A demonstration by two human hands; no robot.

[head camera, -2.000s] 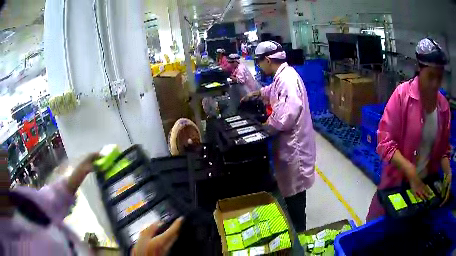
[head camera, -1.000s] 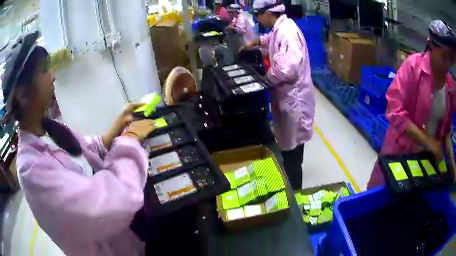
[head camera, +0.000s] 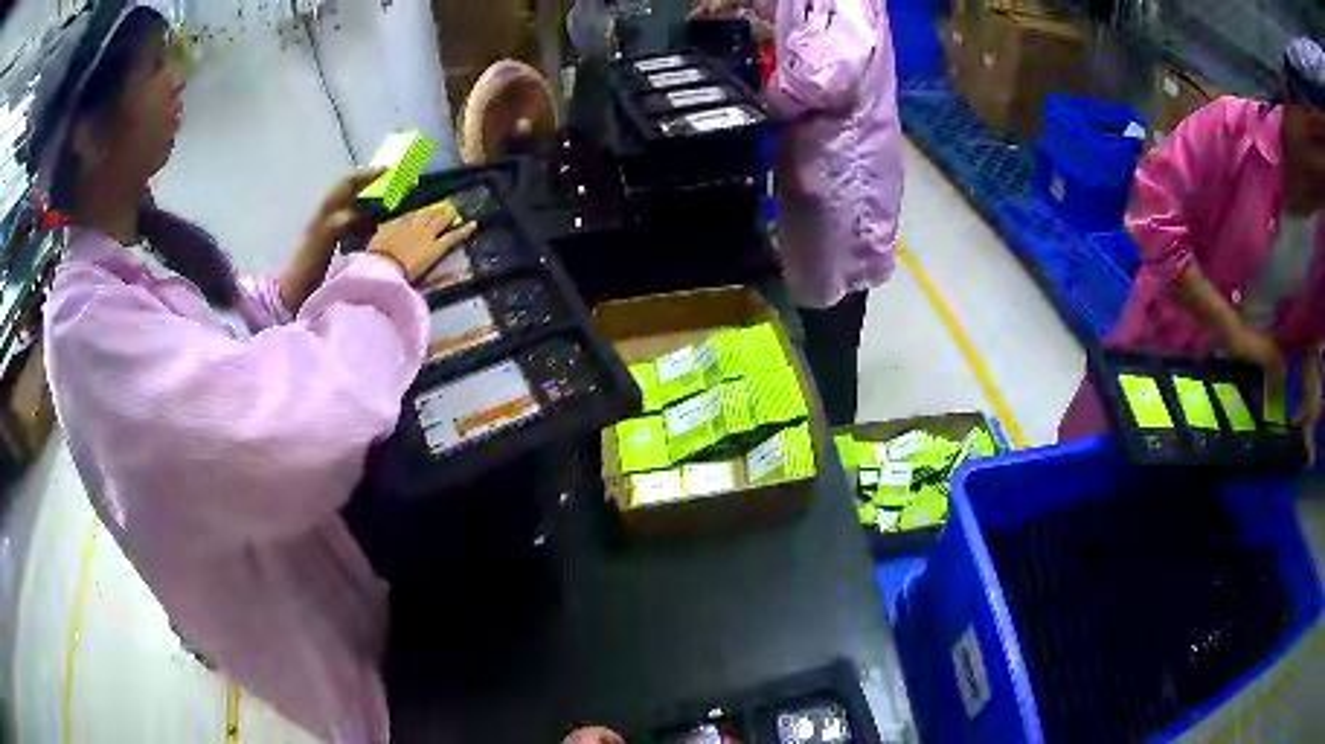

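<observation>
A black phone tray (head camera: pixel 857 695) lies at the bottom edge on the dark bench, mostly cut off, with dark shiny phones in its visible pockets. A bit of a hand, seemingly my left hand (head camera: pixel 592 736), shows at the bottom edge left of this tray; its grip is hidden. My right hand is out of the picture. An open brown carton (head camera: pixel 709 512) with rows of green printed boxes stands on the bench beyond the tray.
At left, a person in pink (head camera: pixel 218 393) holds a green box over a black tray (head camera: pixel 581 349). At right, another person (head camera: pixel 1177 218) handles a tray above a blue crate (head camera: pixel 1003 625). A low box of green pieces (head camera: pixel 908 480) stands beside the bench.
The view has tilted down, bringing the near tray and part of a hand in at the bottom. The left person has turned to the tray of phone backs, hands at its far end.
</observation>
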